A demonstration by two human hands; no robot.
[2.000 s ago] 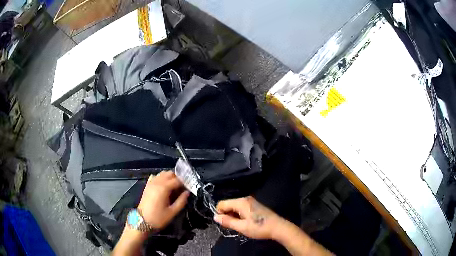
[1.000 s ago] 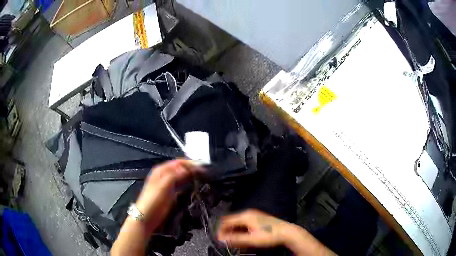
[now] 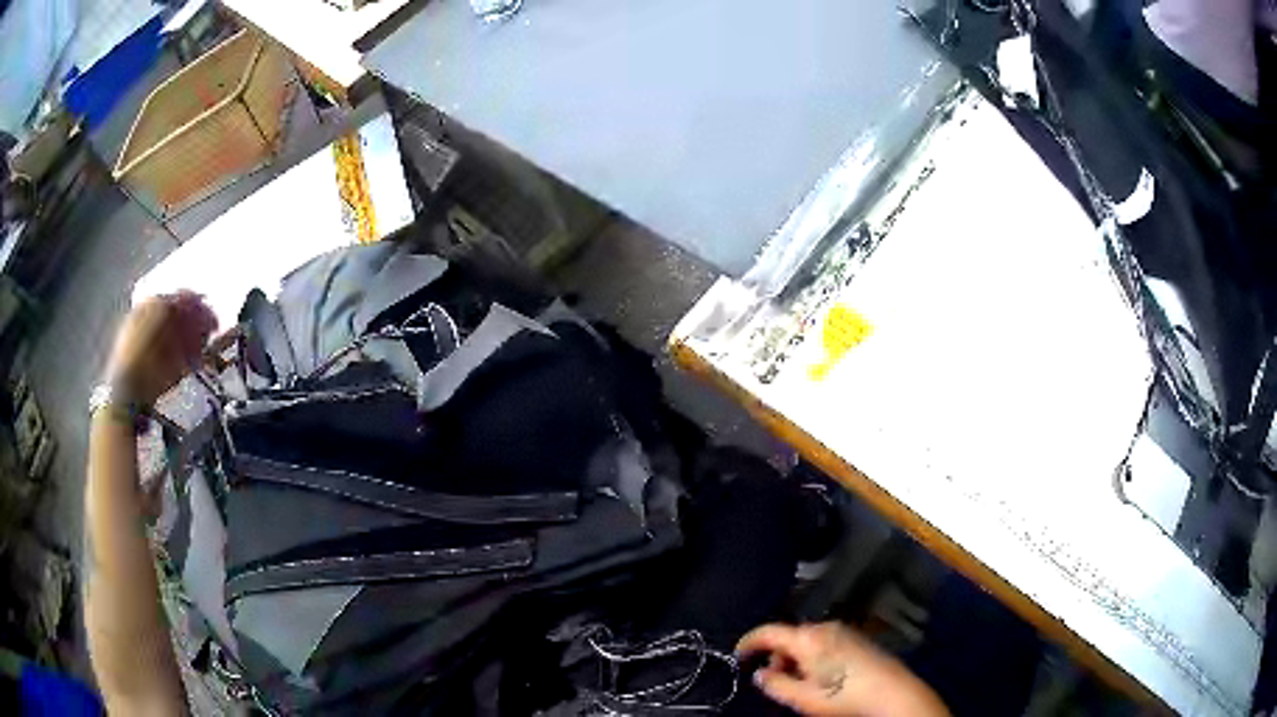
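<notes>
A heap of black and grey cut fabric pieces point(image 3: 462, 462) with pale stitched edges lies before me, against the white bench. My left hand point(image 3: 165, 343) is blurred at the heap's far left, over the bench's left end; whether it holds anything cannot be told. My right hand point(image 3: 826, 672) is at the bottom, right of the heap, thumb and forefinger pinched on a loop of pale tie string point(image 3: 665, 670) that lies over the dark cloth. More pale string point(image 3: 434, 329) is on the heap's far part. The white slip is not visible.
The white machine table point(image 3: 980, 350), with a wooden edge and yellow mark, stands at right. A grey side table point(image 3: 644, 112) is beyond it. The white bench point(image 3: 266, 231) and a wood-framed bin point(image 3: 210, 126) are at upper left. Dark cloth point(image 3: 1078, 182) hangs at far right.
My left hand has moved from the heap's near middle to its far left, and the white slip is no longer seen. My right hand has moved right. The view has shifted.
</notes>
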